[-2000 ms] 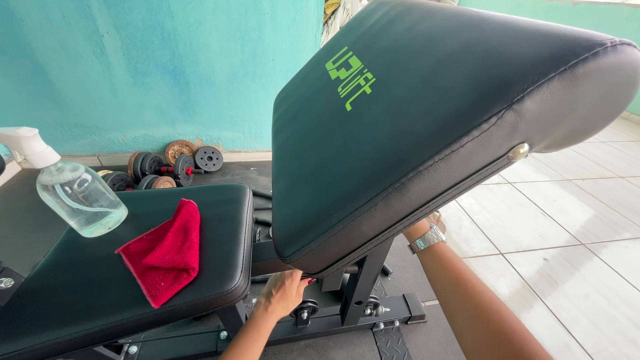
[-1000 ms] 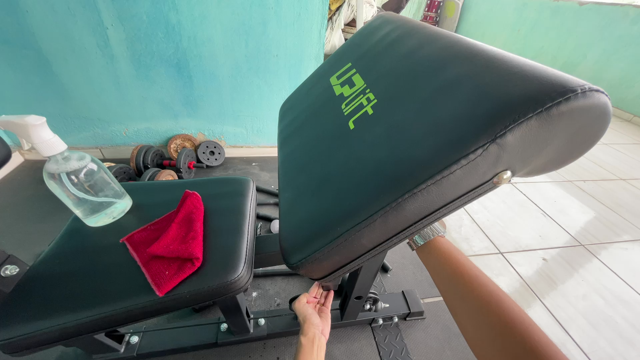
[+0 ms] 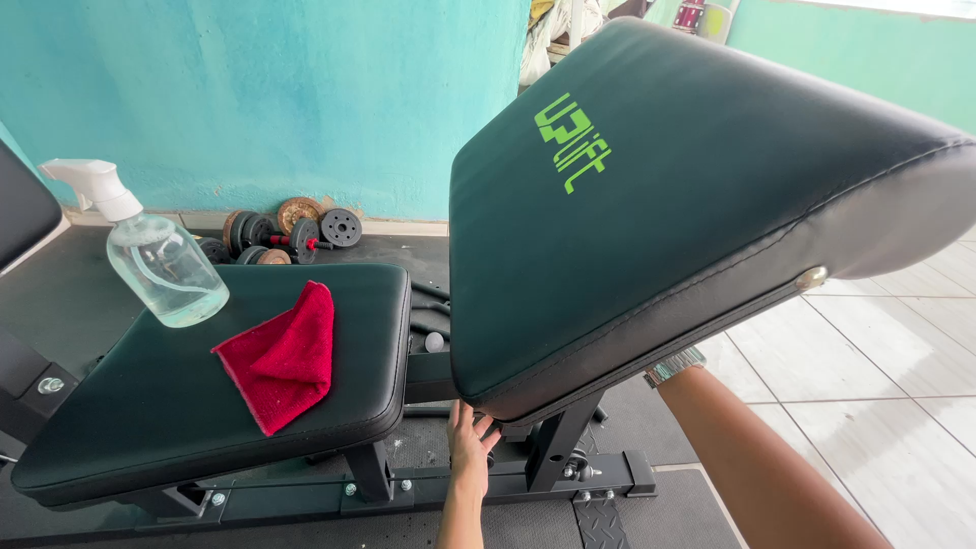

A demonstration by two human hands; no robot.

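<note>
The black padded backrest of a weight bench (image 3: 648, 198), with a green logo, stands raised at a slant. Beneath its lower corner is my left hand (image 3: 471, 442), fingers spread and their tips partly hidden by the pad. My right forearm, wearing a metal watch (image 3: 675, 366), reaches under the backrest from the right; the hand itself is hidden behind the pad. On the bench's flat seat pad (image 3: 366, 335) lies a folded red cloth (image 3: 286, 362). A clear spray bottle with a white trigger head (image 3: 164, 267) stands tilted in view on the seat, left of the cloth.
Dumbbells and weight plates (image 3: 297, 229) lie on dark matting by the turquoise wall (image 3: 267, 99). The bench's black steel base (image 3: 282, 499) runs along the floor below the pads. Part of another black pad (image 3: 23, 198) shows at the left edge. Pale floor tiles (image 3: 854, 404) extend at the right.
My left hand's fingers, closer together under the pad's corner a second ago, are now spread apart. The view has shifted slightly.
</note>
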